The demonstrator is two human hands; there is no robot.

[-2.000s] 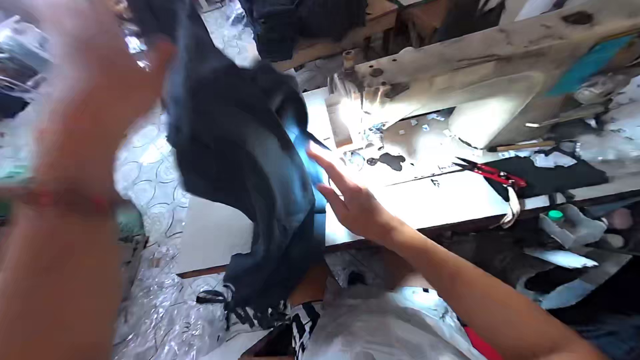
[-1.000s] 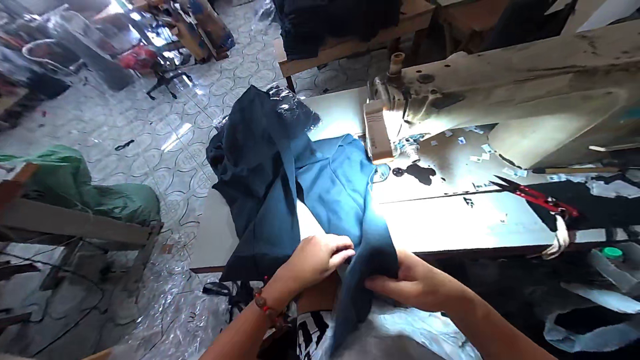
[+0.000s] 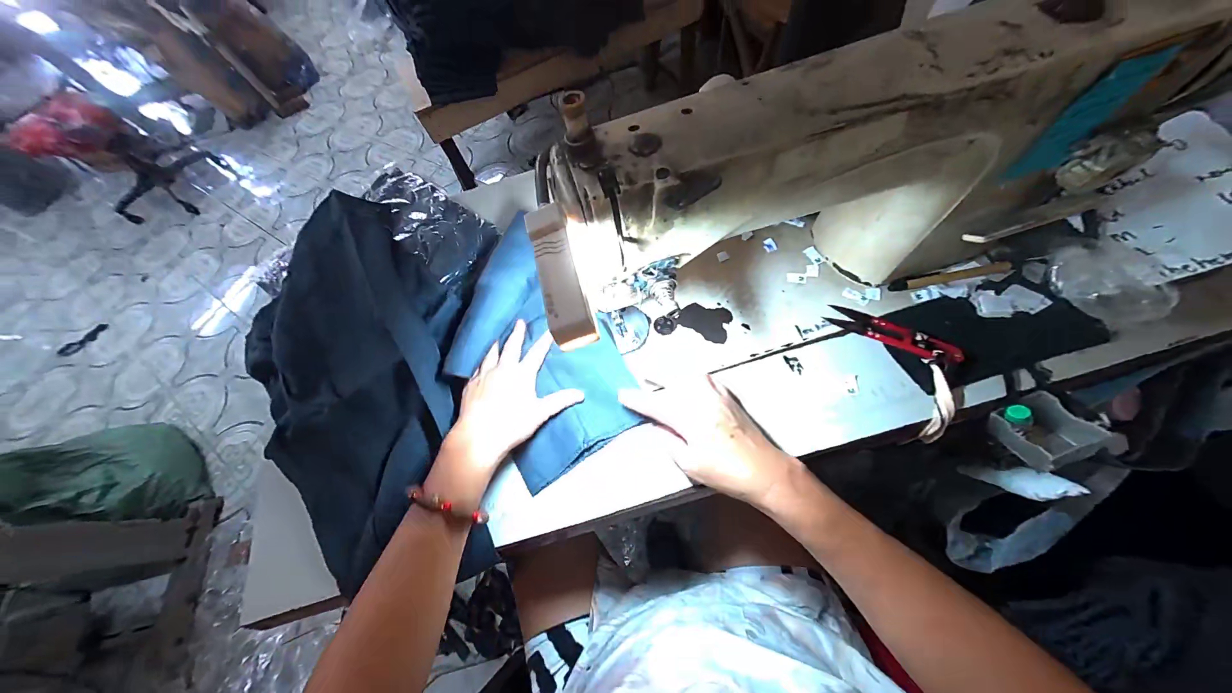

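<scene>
Dark blue fabric lies bunched on the left of the white sewing table, and a flatter blue part reaches the needle area of an industrial sewing machine. My left hand rests flat on this blue part with fingers spread. At its right edge, my right hand touches the cloth with its fingertips, palm down. A lit lamp on the machine head shines over the presser foot, whose contact with the cloth is unclear in the glare.
Red thread snips lie on a black cloth at the right, near small paper scraps. Under the table edge hangs a tray with a green-capped item. Clear plastic lies behind the fabric. A green bundle stands at the left.
The fabric, lifted in the oldest frame, now lies on the table with its blue part spread by the machine head. Both hands have moved forward from the table's front edge, where they were gripping the cloth.
</scene>
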